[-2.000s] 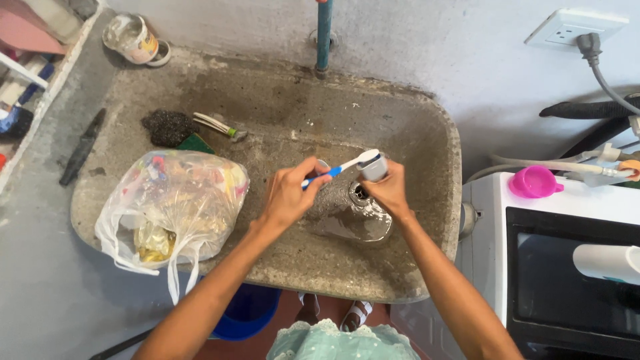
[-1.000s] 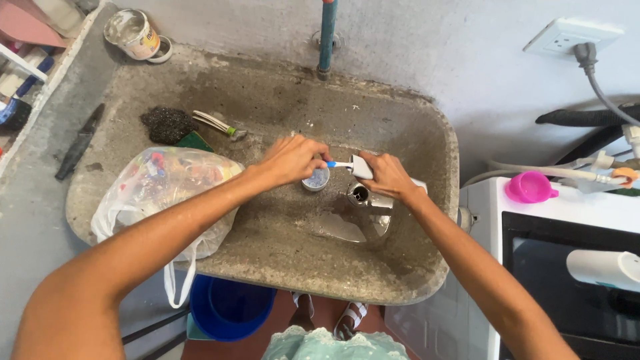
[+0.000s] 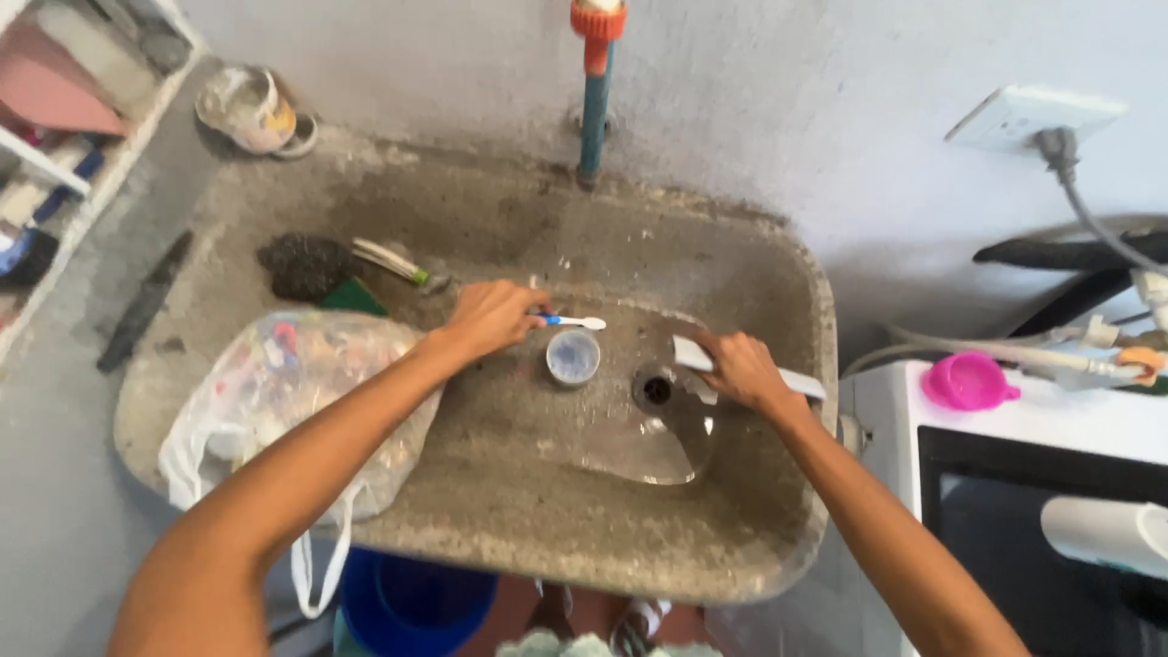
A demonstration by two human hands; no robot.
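My left hand [image 3: 497, 317] holds a blue and white toothbrush [image 3: 575, 322], its head pointing right, just above a small round tub [image 3: 573, 357] with whitish-blue contents. My right hand [image 3: 741, 367] grips a long, flat white piece [image 3: 801, 383], whose two ends show on either side of the fist. What the piece is, I cannot tell. Under and left of that hand lies the drain [image 3: 656, 391] of the worn concrete sink [image 3: 511, 520], with shallow water around it.
A filled clear plastic bag [image 3: 365, 365] rests on the sink's left side, near a dark scrubber [image 3: 304, 265] and green pad [image 3: 354, 297]. A knife [image 3: 146, 301] lies on the left ledge. A tap pipe [image 3: 595, 119] stands behind; a white appliance [image 3: 885, 411] is at right.
My left hand with the toothbrush has moved away from the white piece. That piece, still in my right hand, is now farther right, near the sink's right wall.
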